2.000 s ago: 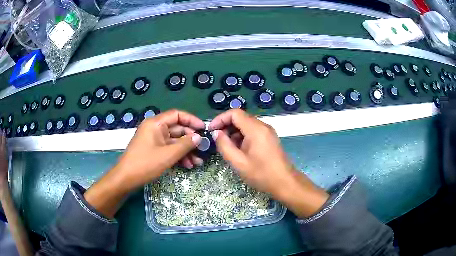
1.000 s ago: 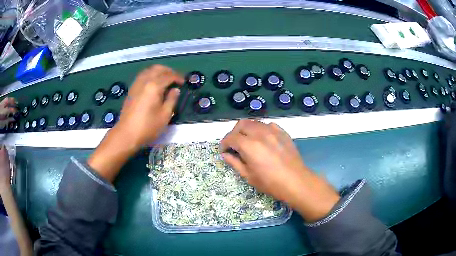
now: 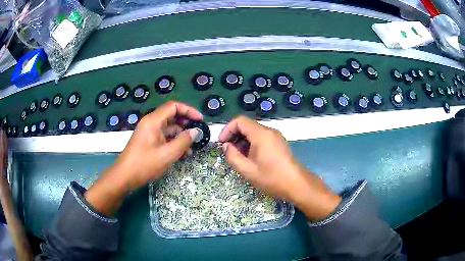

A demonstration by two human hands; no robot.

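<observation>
My left hand (image 3: 162, 144) holds a black speaker driver (image 3: 204, 133) between thumb and fingers, above the far edge of the parts tray. My thumb covers part of its face. My right hand (image 3: 260, 155) is just right of the driver, not touching it, with thumb and index fingertips close together. A tiny piece seems to be at these fingertips, too small to make out clearly. The clear parts tray (image 3: 224, 233) is heaped with tiny pale, silvery and yellowish pieces below both hands.
Rows of black drivers (image 3: 213, 104) lie on the green conveyor belt (image 3: 186, 104) behind a white rail (image 3: 326, 124). A bag of parts (image 3: 69, 43) and a blue box (image 3: 28, 68) are upper left, a white packet (image 3: 403, 34) upper right. Another person's arm shows at the left edge.
My left hand has come back from the belt with a driver in it. My right hand has stayed over the tray, its fingertips turned towards the driver. Another person's hand at the left has moved off the belt.
</observation>
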